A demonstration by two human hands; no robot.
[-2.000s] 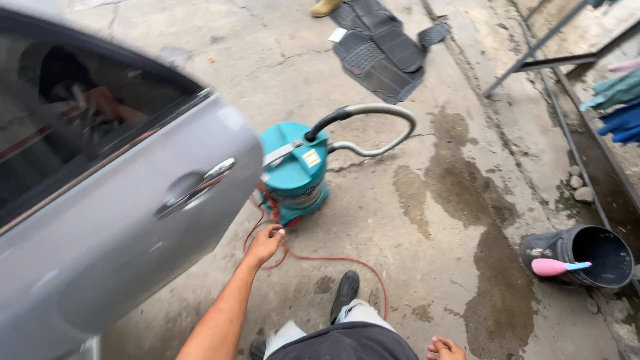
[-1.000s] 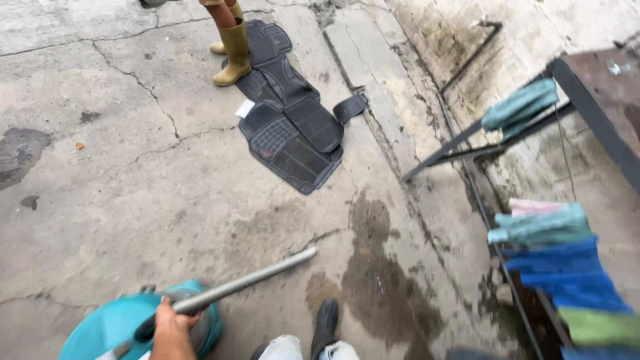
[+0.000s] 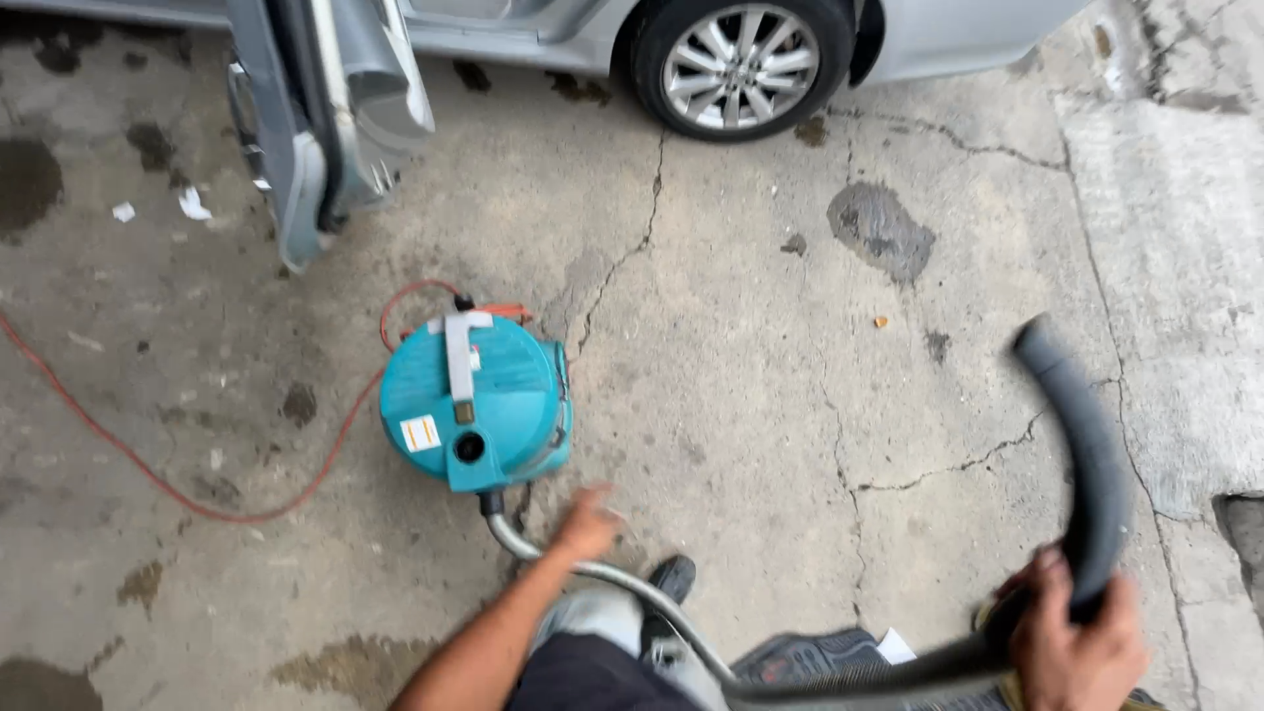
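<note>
A teal canister vacuum cleaner point(image 3: 513, 380) with a grey handle stands on the concrete, left of centre. From its front port a grey hose point(image 3: 617, 576) curves past my legs to the lower right. My right hand point(image 3: 1071, 627) is closed around the hose's dark end, and the black curved tube point(image 3: 1081, 444) points up from it. Empty and blurred, my left hand point(image 3: 590, 523) hovers near the hose just right of the vacuum, fingers partly extended. An orange-red power cord point(image 3: 326, 474) loops from the vacuum to the left edge.
A silver car's wheel point(image 3: 741, 67) is at the top, and its open door point(image 3: 306, 128) reaches down at the upper left. Black rubber car mats point(image 3: 810, 657) lie at the bottom, partly behind the hose. Cracks and damp stains mark the concrete.
The view has swung round to the vacuum and car. The tube was by my left hand one second ago; now my right hand holds the hose end and my left hand is off it.
</note>
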